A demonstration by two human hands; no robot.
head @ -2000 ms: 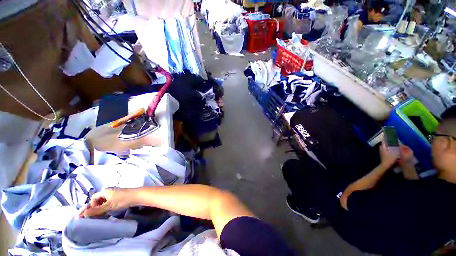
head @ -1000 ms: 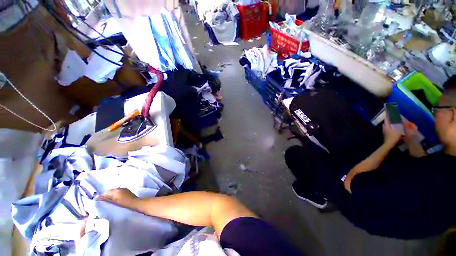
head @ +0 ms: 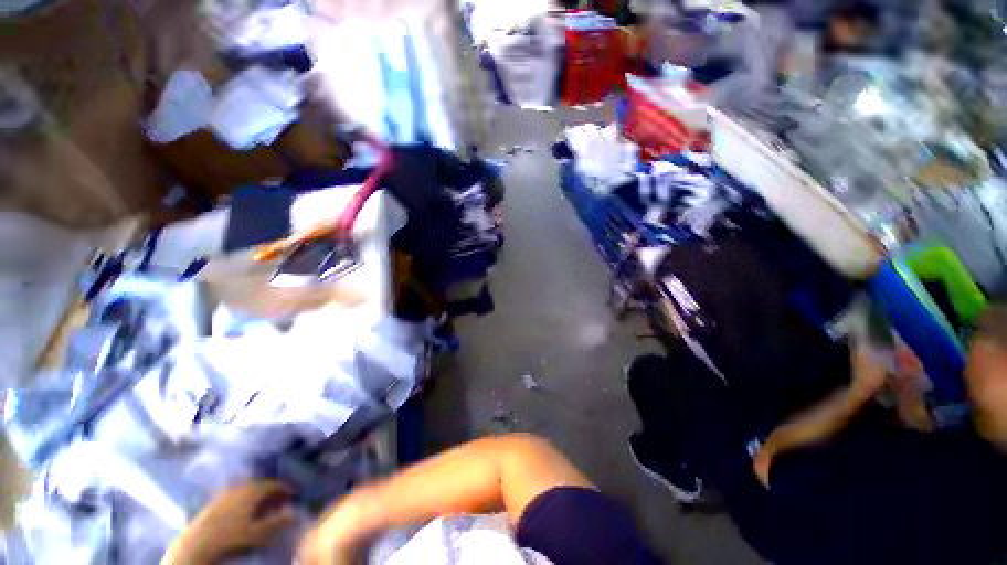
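A tangled heap of pale grey-blue to whitish garment pieces (head: 298, 370) lies in front of me at the lower left, with darker grey parts near my hands. The frame is blurred. My left hand (head: 234, 523) is low over the near side of the heap, its fingers curved towards the right. My right hand (head: 331, 536) is just right of it at the bottom edge, partly cut off, the forearm coming in from the right. Whether either hand grips a piece cannot be made out.
A steam iron (head: 318, 263) and orange-brown stick (head: 294, 241) rest on the pale table end (head: 382, 259), beside a dark cloth square (head: 256, 221). Blue crate (head: 596, 210) with pieces and red basket (head: 660, 119) stand across the aisle. A person in black sits at right.
My right hand has moved from on the heap down and right to the bottom edge. My left hand, mostly covered by cloth before, now shows beside it. The view has shifted slightly.
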